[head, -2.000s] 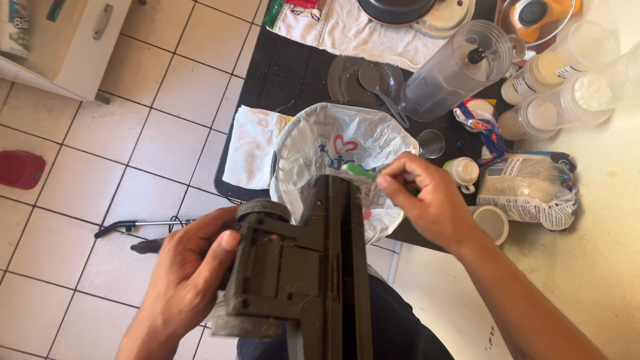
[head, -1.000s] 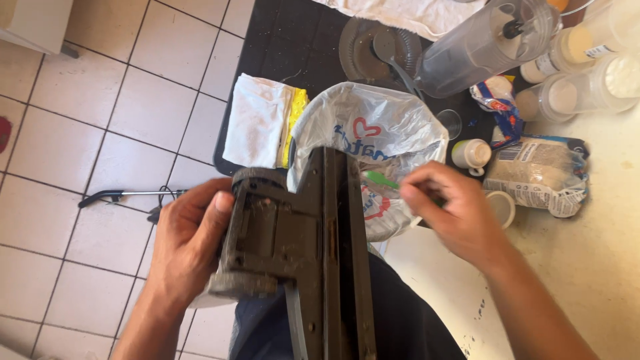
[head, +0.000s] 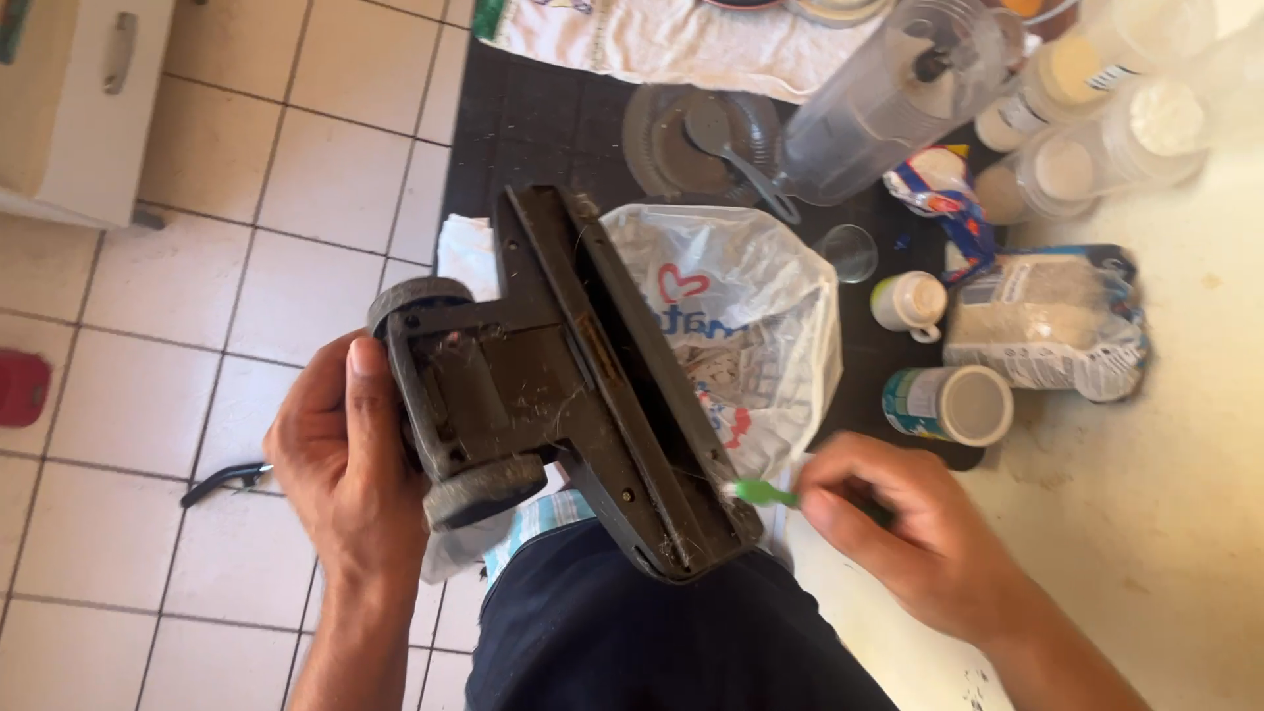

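My left hand [head: 360,459] grips a black vacuum cleaner floor head [head: 523,370] by its wheeled end, with the underside and its long slot turned up. Hair and dust cling to the two wheels and the slot. In my right hand [head: 889,523] is a green toothbrush [head: 765,493], its bristle end at the edge of the floor head near the slot's lower end. Behind the floor head, a bin lined with a white plastic bag [head: 790,296] holds some waste that is only partly visible.
On the dark table [head: 523,109] are a clear plastic lid [head: 642,138], a grey spoon [head: 736,158], a tall clear container [head: 869,109], a small cup [head: 907,301], a can [head: 948,405] and a bag of grains [head: 1047,316]. A white cabinet [head: 69,118] stands at the upper left over the tiled floor.
The floor head has tilted, its upper end swinging left. My right hand with the green toothbrush has moved down along it, from over the bin to near the lower end.
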